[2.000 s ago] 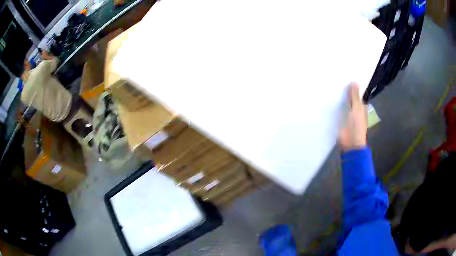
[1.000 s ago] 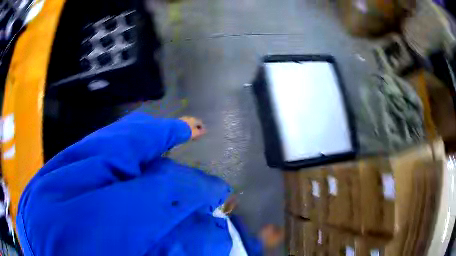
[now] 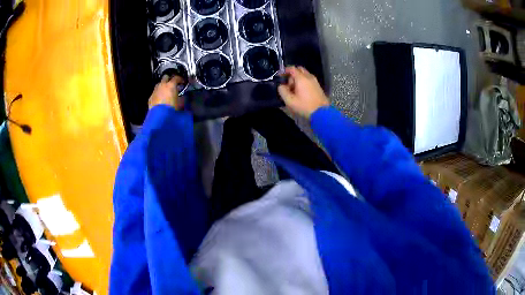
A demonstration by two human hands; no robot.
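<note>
A clear blister insert (image 3: 189,36) with round pockets lies in a black turnover tray (image 3: 302,34) at the top centre. Black round parts (image 3: 213,69) show in its pockets. My left hand (image 3: 166,94) has its fingers curled at the insert's near left corner. My right hand (image 3: 303,92) pinches at its near right corner. The fingertips are small and blurred. The tray's far end is cut off by the picture's top edge.
An orange-yellow bench (image 3: 69,138) runs along the left, with a thin black cable (image 3: 20,118) on it. A black tray with a white sheet (image 3: 438,101) stands on the floor at the right. Cartons (image 3: 475,190) are stacked below it.
The large white sheet carried two seconds ago is out of my hands. The view has turned to the pocketed tray beside the bench, and both hands have come to its near edge.
</note>
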